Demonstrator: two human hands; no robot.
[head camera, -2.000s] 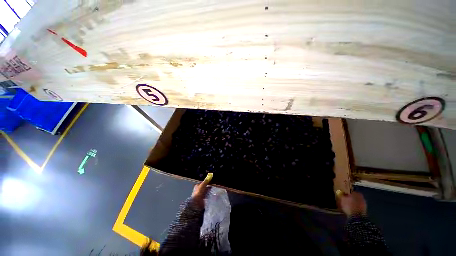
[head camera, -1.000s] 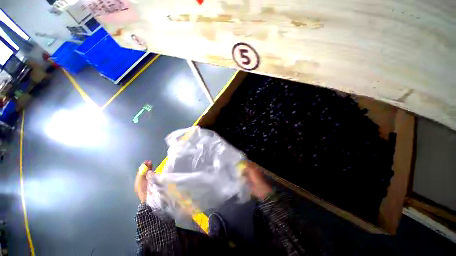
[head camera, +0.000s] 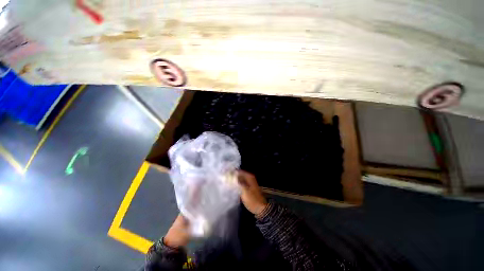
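A clear, crinkled plastic bag is held up over the front left corner of the cardboard box. My right hand grips the bag's right edge. My left hand is at the bag's lower left, partly behind the film, and holds it there; its fingers are blurred. The bag looks empty, with no dark parts seen in it. The box stands under the wooden table edge and holds a wide heap of small black parts. The bag hides the box's front left corner.
The pale wooden table, with circled numbers, overhangs the box's back. Grey panels with wooden rails stand right of the box. Blue bins are at the far left. Yellow lines mark the grey floor.
My hands first held the box's front edge, then the opened-out bag left of the box. The bag is now raised nearer the box corner, with my left hand lower on it. The view has swung back right.
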